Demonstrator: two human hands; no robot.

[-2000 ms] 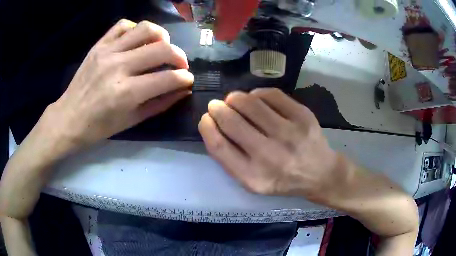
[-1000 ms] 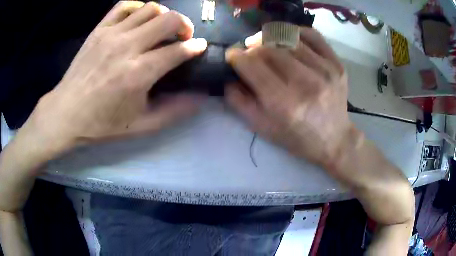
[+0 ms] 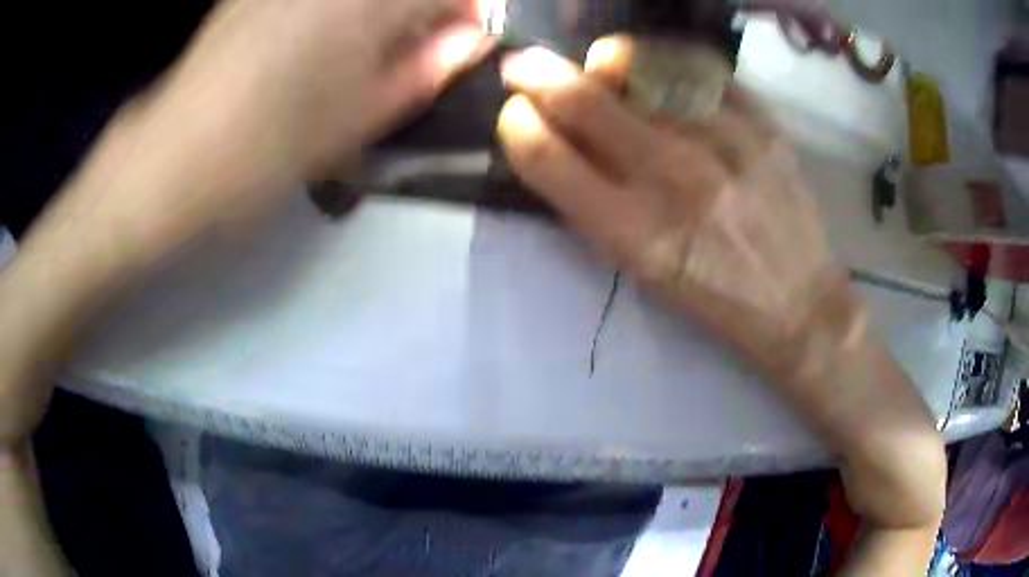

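The view is blurred. Black cloth (image 3: 451,126) lies between my two hands at the top centre, and more black cloth fills the upper left. My left hand (image 3: 282,96) is partly cut off by the top edge, its fingertips on the cloth near the needle area. My right hand (image 3: 677,180) has its fingertips at the cloth's right side, close to my left fingertips. The cream ribbed knob (image 3: 679,81) is just behind my right fingers. A small bright metal part, perhaps the presser foot (image 3: 493,14), shows at the top edge.
A thin dark thread (image 3: 604,325) hangs over the white table (image 3: 372,304) below my right hand. A brown curved tab (image 3: 332,198) is under my left hand. Tape rolls (image 3: 870,56) are at the upper right, and a small metal fitting (image 3: 886,188) is at the right.
Both hands have moved upward in the picture. The black cloth between them shows less, and the brown tab has come into view. The thread now hangs farther right.
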